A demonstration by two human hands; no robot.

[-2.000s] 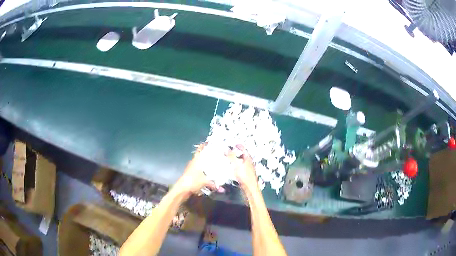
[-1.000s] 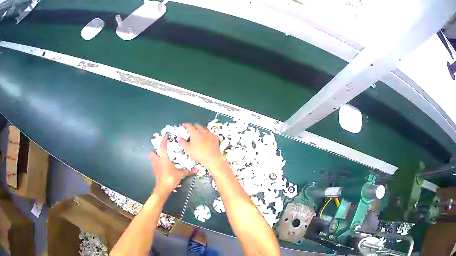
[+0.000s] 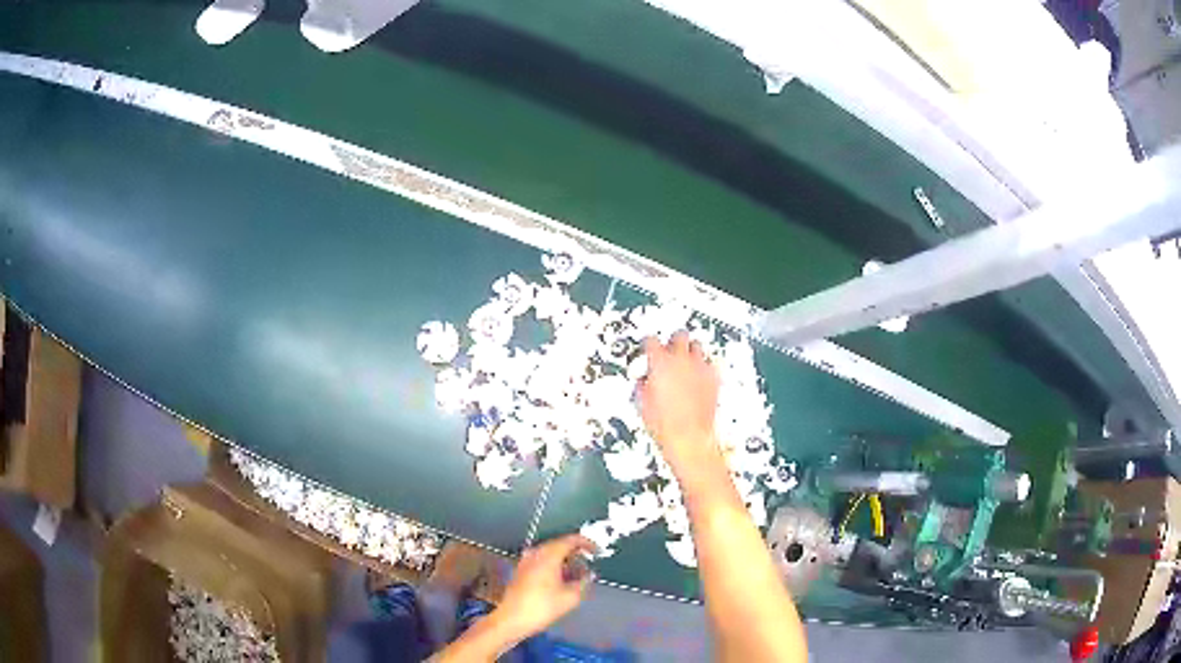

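A loose pile of white plastic parts (image 3: 557, 376) lies spread on the green bench (image 3: 298, 272). My right hand (image 3: 679, 382) is on the right part of the pile, fingers down among the parts; whether it grips any is hidden. My left hand (image 3: 551, 576) is at the bench's front edge, at the lower end of the pile, its fingers curled near a few parts; I cannot tell if it holds one. The square grey base plate (image 3: 800, 549) of a press stands just right of the pile.
A green press (image 3: 952, 518) with a pale metal bar stands at the right, with yellow-handled pliers (image 3: 877, 514) beside it. A white rail (image 3: 427, 194) runs behind the pile. Cartons of parts (image 3: 337, 518) stand on the floor below. A pale beam (image 3: 958, 266) crosses the upper right.
The hands were together on a clump left of the main pile. They have parted: the right moved right onto the pile, the left down to the bench edge. The parts now lie spread further left.
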